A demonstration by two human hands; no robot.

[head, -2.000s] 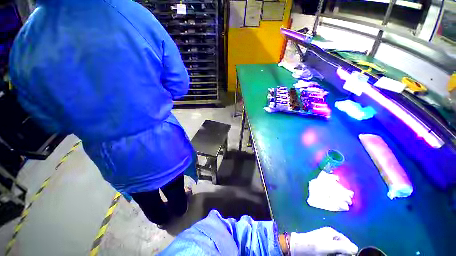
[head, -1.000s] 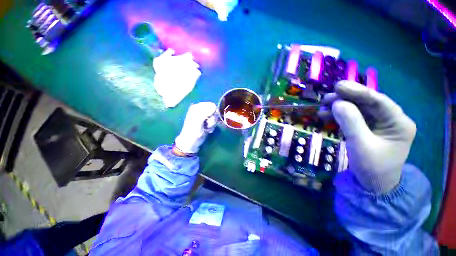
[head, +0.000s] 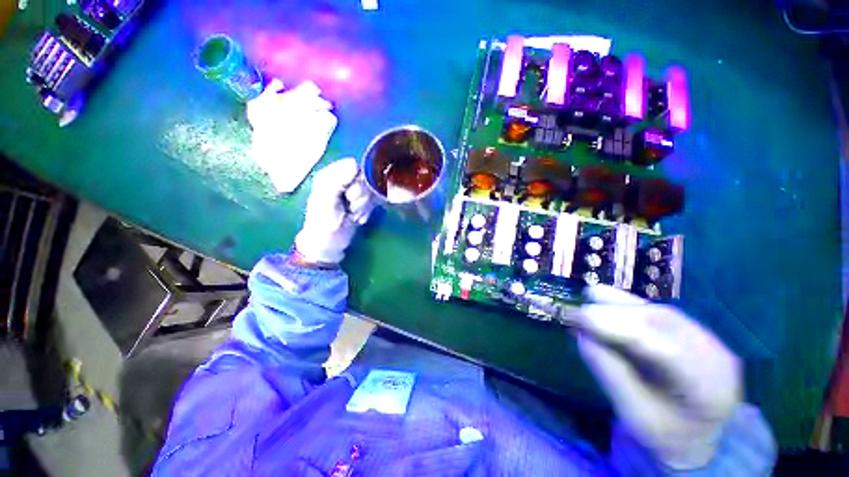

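Observation:
A green circuit board (head: 465,168) crowded with parts lies on the green bench, with pink-glowing bars at its far side and pale bars and round tops nearer me. My left hand (head: 331,210), in a white glove, holds a metal mug (head: 404,166) by its handle side, left of the board. Amber-brown liquid shows inside. My right hand (head: 652,359), white-gloved and slightly blurred, is at the board's near right edge with its fingers pinched. A thin stick-like brush (head: 559,311) seems to extend left from the fingertips over the near edge; its tip is unclear.
A crumpled white cloth (head: 293,135) lies left of the mug, touching a small greenish jar (head: 226,65). Another board (head: 70,61) lies at the far left. A dark stool (head: 130,279) stands on the floor beyond the bench's near edge (head: 419,342).
My right hand has moved from over the board's middle, with the brush in the mug, down to the board's near edge. The mug is still in my left hand. The view has shifted.

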